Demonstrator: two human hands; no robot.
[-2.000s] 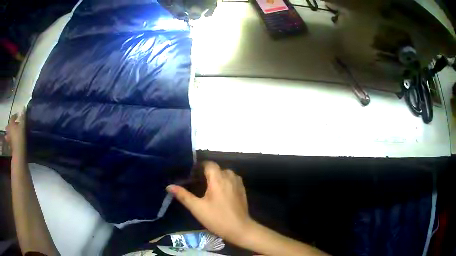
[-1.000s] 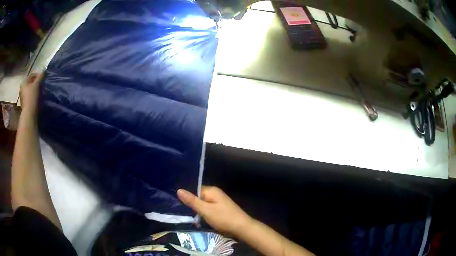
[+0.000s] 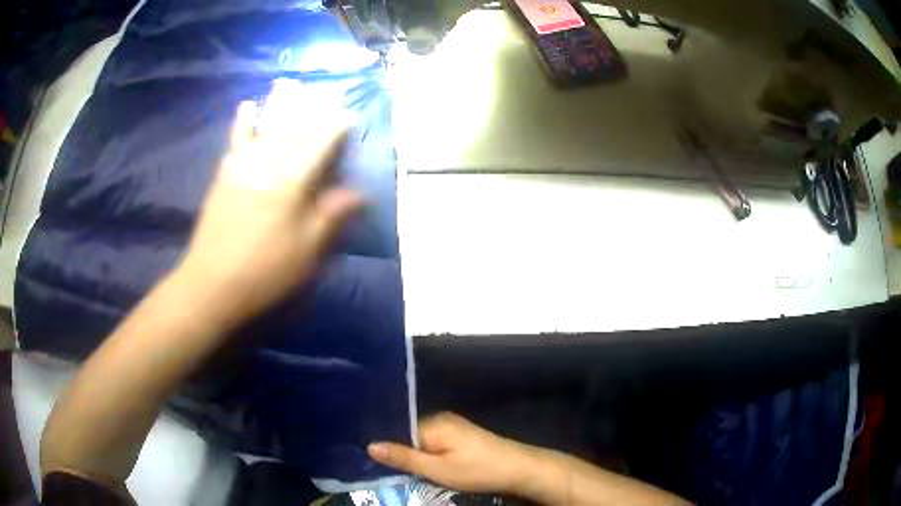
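A shiny navy quilted panel (image 3: 326, 316) lies over the left part of the table, with a thin white strip along its right edge. Its top right corner is at the sewing machine's needle area (image 3: 387, 49), under a glaring lamp. My left hand (image 3: 272, 198), bare and blurred, is over the panel just below the needle area, fingers apart and pointing forward. My right hand (image 3: 445, 452), bare, pinches the panel's right edge near its bottom corner, thumb on top.
A dark phone with a pink-red screen (image 3: 568, 42) lies on the machine bed. A slim metal tool (image 3: 716, 173) lies to its right. Black-handled scissors (image 3: 833, 198) are at the table's right end. Another navy quilted piece (image 3: 771, 425) hangs below the front edge at right.
My left hand has left the panel's left edge and moved right and forward over it. My right hand is slightly lower, still on the edge. The panel lies flatter at its left side.
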